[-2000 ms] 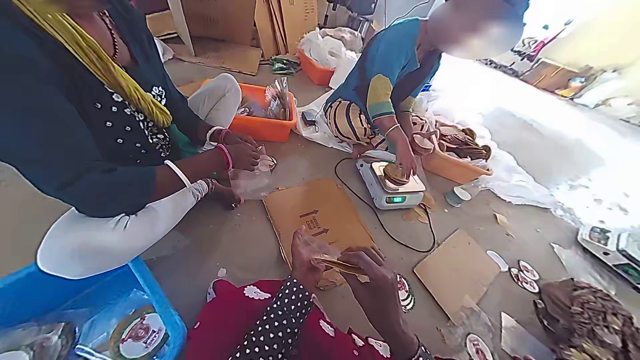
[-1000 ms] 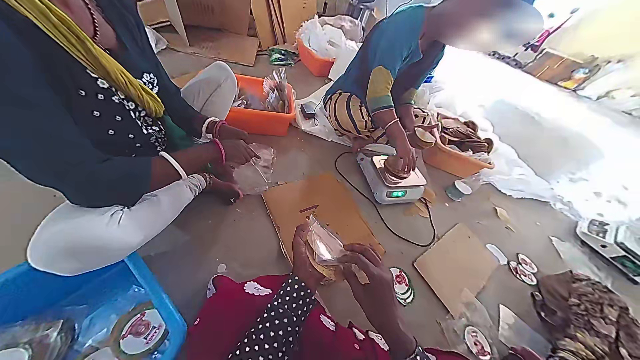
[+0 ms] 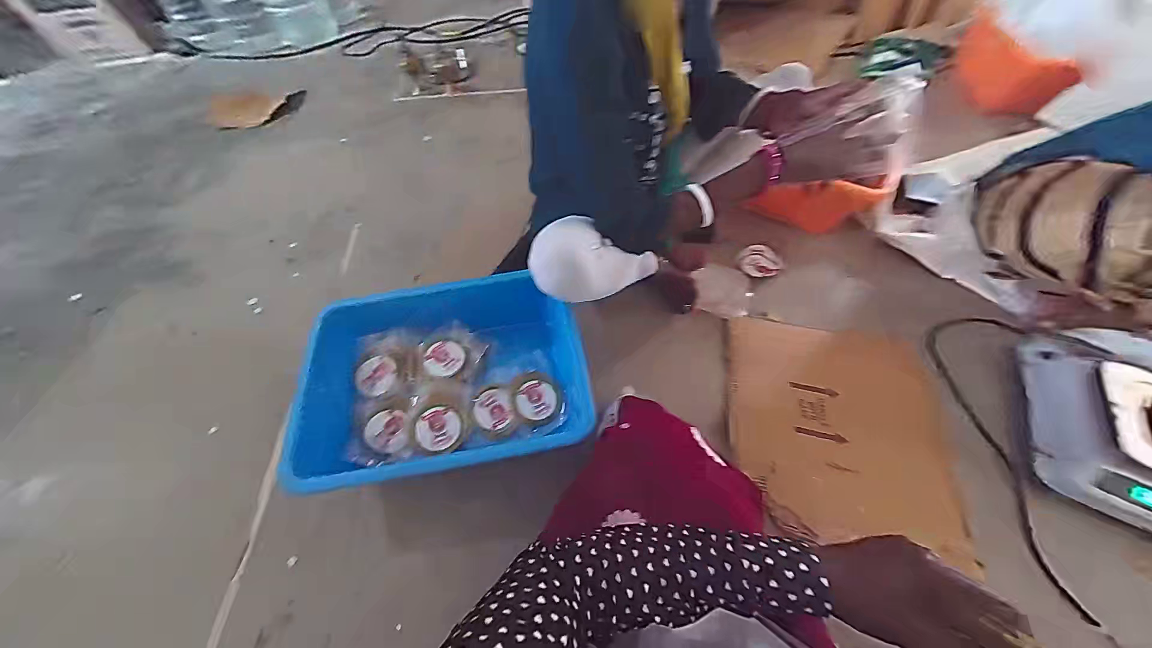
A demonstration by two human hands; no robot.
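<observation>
My left hand (image 3: 918, 585), at the end of a black polka-dot sleeve, is over the lower right of the view, near the bottom edge of a flat cardboard sheet (image 3: 846, 423). Its fingers are blurred and cut off by the frame, so what they hold cannot be told. My right hand is out of view. Left of my maroon-clad lap, a blue plastic tub (image 3: 301, 396) stands on the floor. Inside lie several clear plastic packets (image 3: 438, 427) with round red-and-white labels.
Another person's hand (image 3: 675, 286) touches a clear plastic bag (image 3: 722, 290) beside a round label (image 3: 760, 261). A digital scale (image 3: 1062, 432) with a black cable (image 3: 999, 450) stands at right. Orange tubs (image 3: 1008, 67) are at upper right; a cardboard scrap (image 3: 247, 110) lies on the floor.
The view has swung left, bringing the whole blue tub in. My two hands were together on a clear packet over the cardboard; now only the left shows, farther right in view.
</observation>
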